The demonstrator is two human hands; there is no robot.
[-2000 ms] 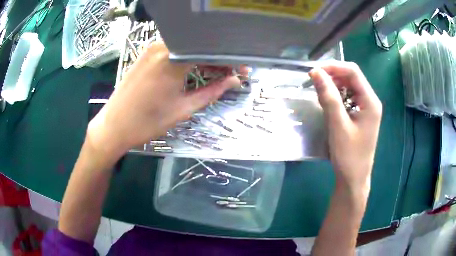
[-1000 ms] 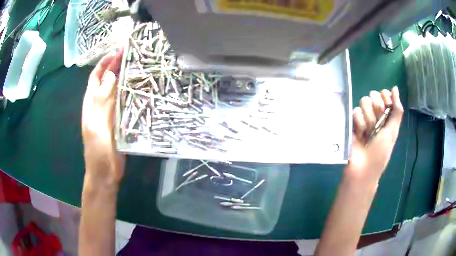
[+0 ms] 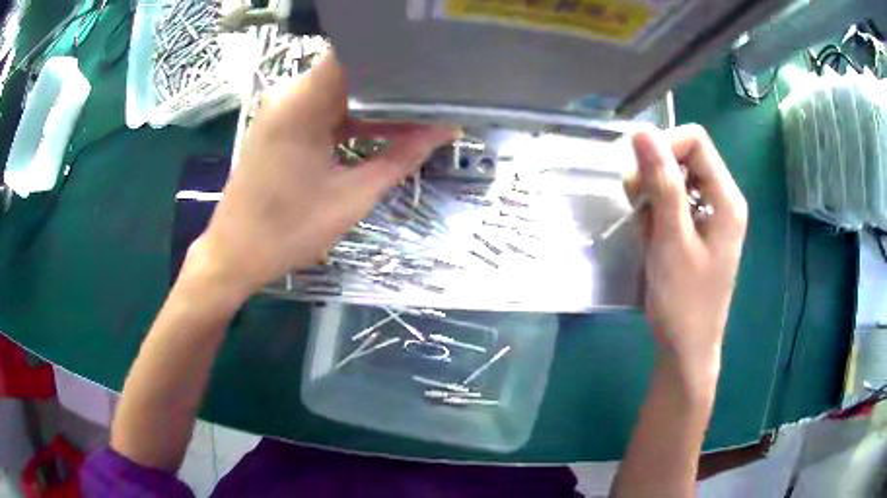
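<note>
Silvery metal pins (image 3: 389, 248) lie heaped on the left and middle of a shiny metal tray (image 3: 569, 292). A small dark-grey block with round holes (image 3: 475, 163) stands on the tray below the machine head. My left hand (image 3: 301, 175) reaches over the tray from the left, its fingertips at the block's left side; whether they grip a pin there is hidden. My right hand (image 3: 686, 214) is at the tray's right part, closed around several metal pins, with one pin sticking out leftward between thumb and finger.
The grey machine head (image 3: 486, 68) with a yellow label hangs over the tray's back. A clear front bin (image 3: 515, 418) holds several pins and a loop. A left bin (image 3: 141, 73) is full of pins. A narrow whitish box (image 3: 44, 126) is far left, stacked clear plastic (image 3: 836, 146) far right.
Since one second ago, my left hand has moved from the tray's left edge to the block. My right hand has moved left over the tray, its pins still held. The machine head's lower edge appears shifted.
</note>
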